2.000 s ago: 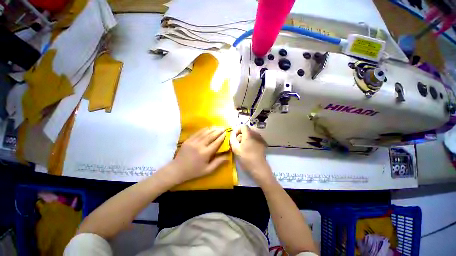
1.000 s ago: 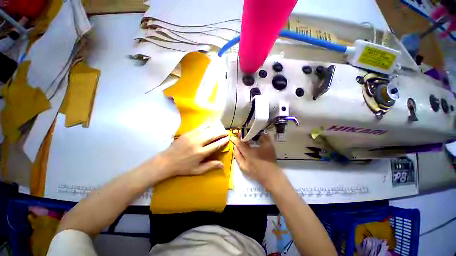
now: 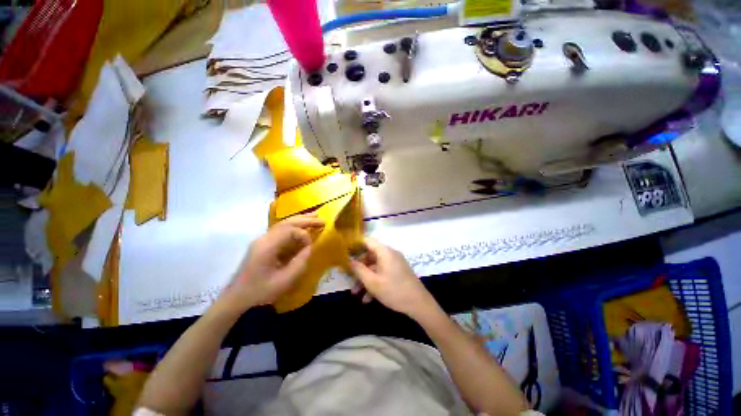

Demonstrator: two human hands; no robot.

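A mustard panel (image 3: pixel 294 168) lies by the needle area at the left end of the white sewing machine (image 3: pixel 504 106). Its near part is lifted and folded, with a strip across it. My left hand (image 3: pixel 280 258) is at the panel's left side, thumb and fingers curled at the cloth. My right hand (image 3: pixel 380 275) pinches the panel's near right edge, in front of the needle area. The fingertips of my left hand partly overlap the cloth, and whether they grip it is unclear.
Cream pieces (image 3: pixel 252 73) are fanned behind the panel. Small mustard pieces (image 3: pixel 149 180) and white-faced pieces (image 3: pixel 101 134) lie at left. Snips (image 3: pixel 496 187) lie by the machine. A blue basket (image 3: pixel 705 284) is below right. A pink holder (image 3: pixel 299 32) stands on the head.
Both hands have moved back from the needle area toward the table's front edge. The near part of the panel, flat before, is now lifted and folded. The view has shifted and turned.
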